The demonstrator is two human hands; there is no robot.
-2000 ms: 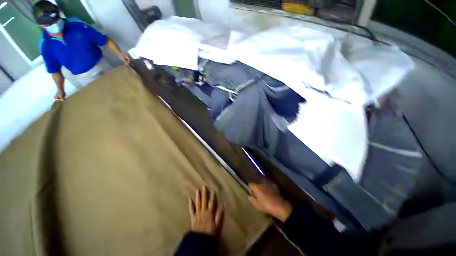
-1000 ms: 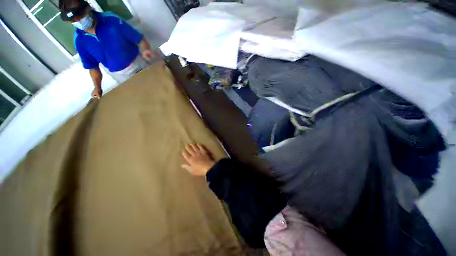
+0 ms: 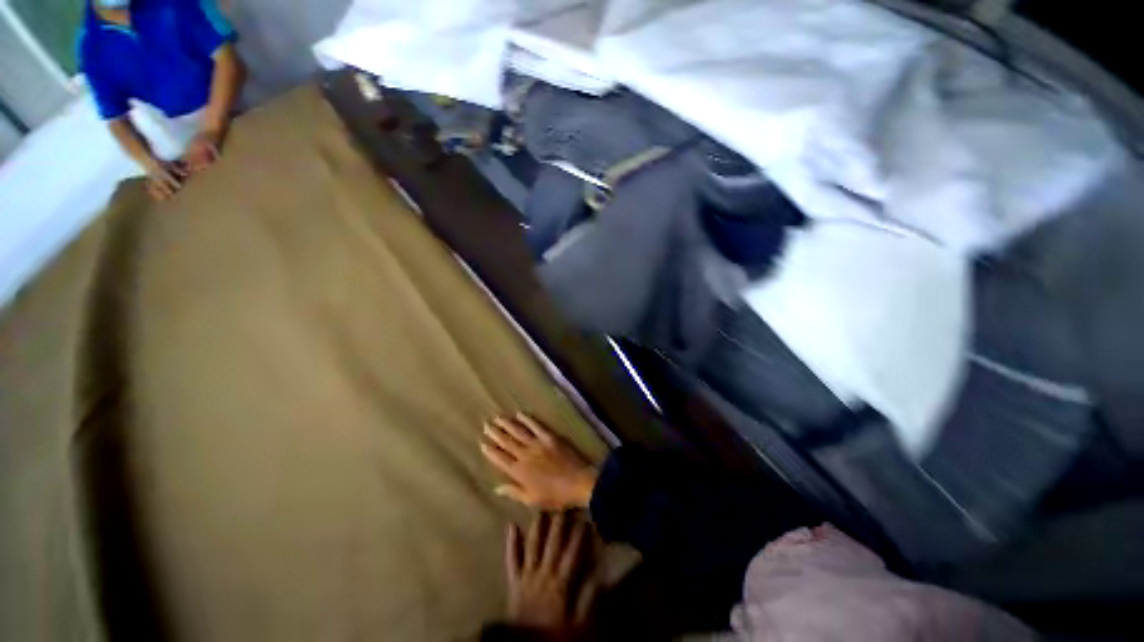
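Note:
A wide tan-brown cloth (image 3: pixel 289 376) covers the left and middle of the view, with a long dark fold down its left side. My right hand (image 3: pixel 540 462) lies palm down on the cloth near its right edge, fingers spread. My left hand (image 3: pixel 548 571) lies flat just below it, fingers apart, its wrist near the picture's bottom edge. Neither hand grips the cloth. A thin whitish edge line (image 3: pixel 502 309) runs along the cloth's right side.
A person in a blue shirt (image 3: pixel 157 63) stands at the far end, both hands at the cloth's edge. Right of the cloth are a dark table strip (image 3: pixel 483 226), a grey-navy cloth pile (image 3: pixel 640 251) and white sheets (image 3: pixel 803 113). A short shiny strip (image 3: pixel 634 373) lies beside the pile.
My left hand, out of view one second ago, shows again. My right hand is on the cloth, having left the edge where it was two seconds ago. The other person's hands have come together.

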